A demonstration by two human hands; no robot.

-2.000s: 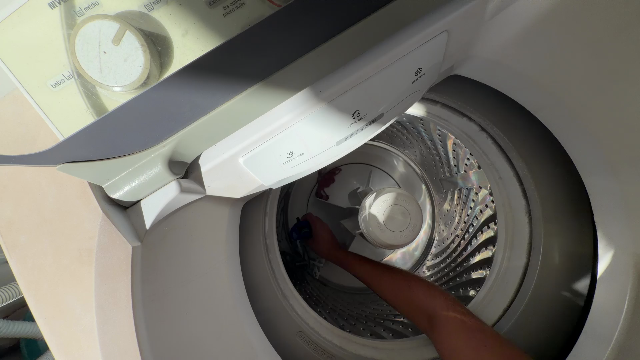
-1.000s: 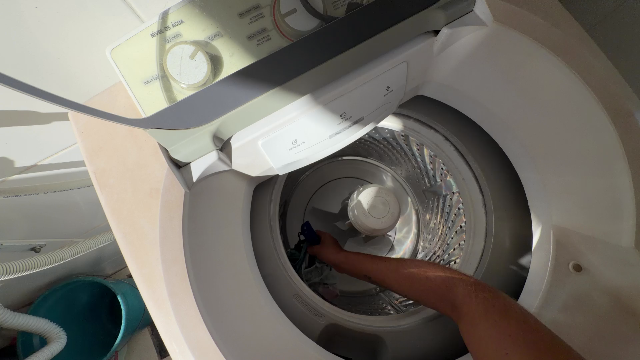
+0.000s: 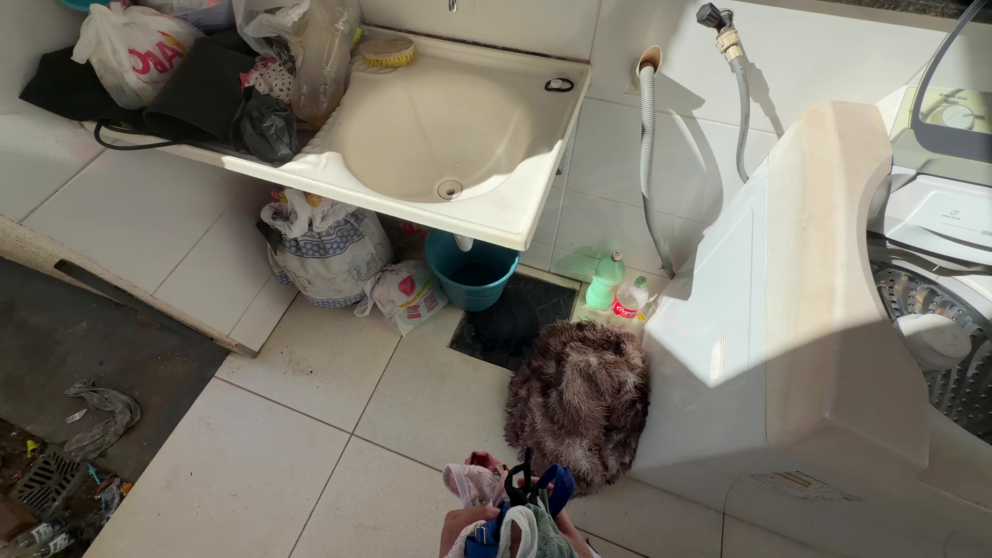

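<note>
At the bottom edge of the head view, my left hand [image 3: 459, 527] and my right hand [image 3: 572, 532] are on either side of a bundle of small garments [image 3: 535, 523], holding it between them. Pink, blue, black, green and white cloth and straps show in it. Much of both hands is hidden by the cloth or cut off by the frame. Just beyond the bundle, a shaggy brown rug or similar fluffy textile [image 3: 581, 395] lies heaped on the tiled floor. To the right stands the top-loading washing machine [image 3: 821, 310], its lid raised and part of its metal drum [image 3: 953, 372] in view.
A utility sink [image 3: 449, 116] holds a scrub brush [image 3: 387, 52], with bags [image 3: 136, 58] beside it. Below are a teal bucket [image 3: 473, 271], a stuffed patterned bag [image 3: 329, 248] and two plastic bottles [image 3: 606, 280]. A grey drain hose [image 3: 648, 155] hangs along the wall. A floor grate [image 3: 48, 482] lies lower left.
Earlier, one hand reached into the drum, gripping dark blue cloth. Now both hands are outside the machine with a bundle of garments. The view has swung far left to the sink and floor.
</note>
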